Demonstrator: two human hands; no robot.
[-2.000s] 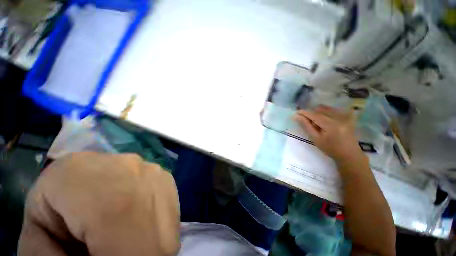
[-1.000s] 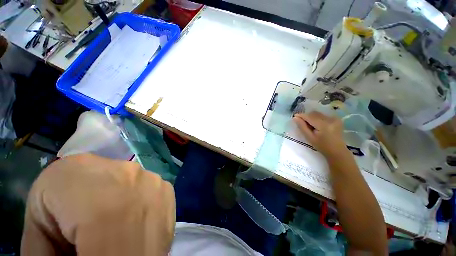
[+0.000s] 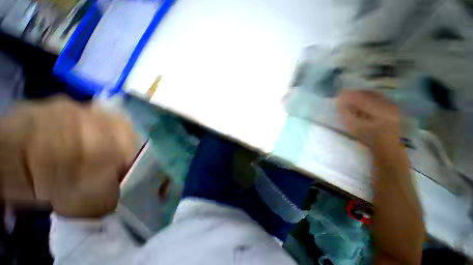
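The frame is blurred. My right hand (image 3: 368, 116) is on the sewing table beside the needle area, fingers curled at the aqua cloth; whether it grips the cloth cannot be told. My left hand (image 3: 67, 155) is large and close to the camera at the left, fingers folded, away from the cloth; its palm side is hidden. The sheer aqua strip (image 3: 295, 135) runs from the machine over the table's front edge. A scalloped-edged part (image 3: 277, 196) hangs over my lap. The sewing machine (image 3: 384, 46) is smeared at the upper right.
A blue tray (image 3: 127, 64) with white sheets sits at the table's left end. Aqua cloth (image 3: 174, 150) hangs below the table's left part. More aqua cloth (image 3: 337, 227) lies below the front edge at right, by a red rim (image 3: 358, 212). A white bin is partly visible at left.
The large skin-coloured shape at lower left has given way to my left hand and white sleeve, higher up. The view has shifted and blurred. My right hand stays by the needle area.
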